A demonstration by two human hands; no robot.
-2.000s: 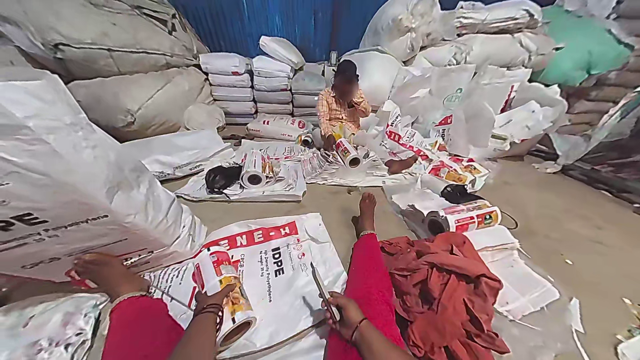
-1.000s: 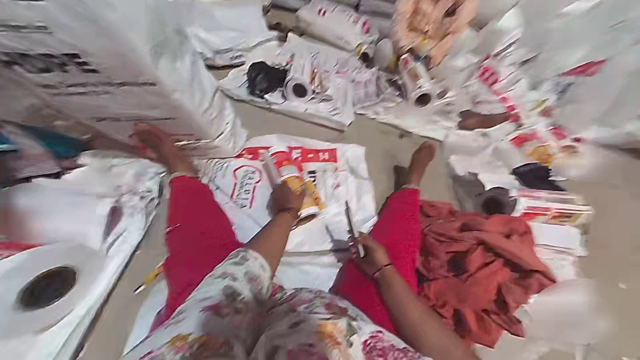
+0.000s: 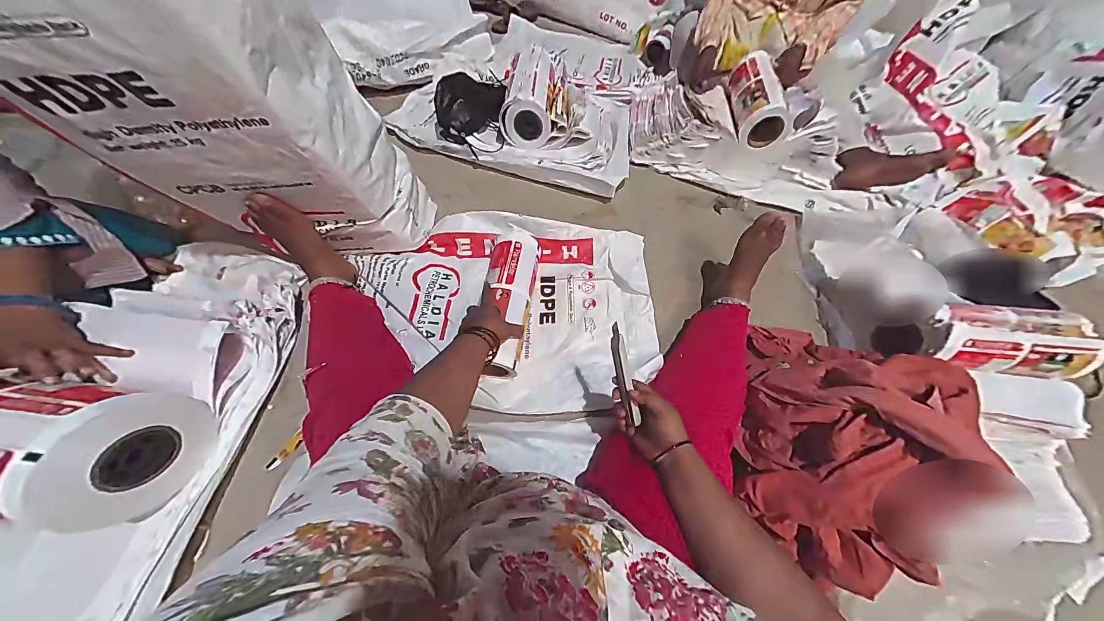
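Note:
Between my outstretched legs lies a flattened white plastic sack point(image 3: 595, 319) with a red band. Over its middle, my left hand point(image 3: 493, 326) grips a small roll of printed film point(image 3: 515, 276), red and white on its outside. My right hand point(image 3: 649, 418) is closed around the handle of a slim knife point(image 3: 620, 371), its blade pointing up and away from me. The knife is beside the sack's right edge, apart from the roll. Part of the roll is hidden behind my left hand.
A big film roll point(image 3: 138, 457) lies at the left near another person's hand point(image 3: 52, 345). A tall white sack point(image 3: 285, 112) stands at upper left. Reddish cloth point(image 3: 845, 431) lies beside my right leg. Farther off, a person sits with a printed roll point(image 3: 759, 99); another roll point(image 3: 528, 121) lies beside a black bag point(image 3: 466, 108).
The view has tilted down since the earliest frame. Both hands still hold the roll and the knife. The roll now stands more in line with my view than one second ago.

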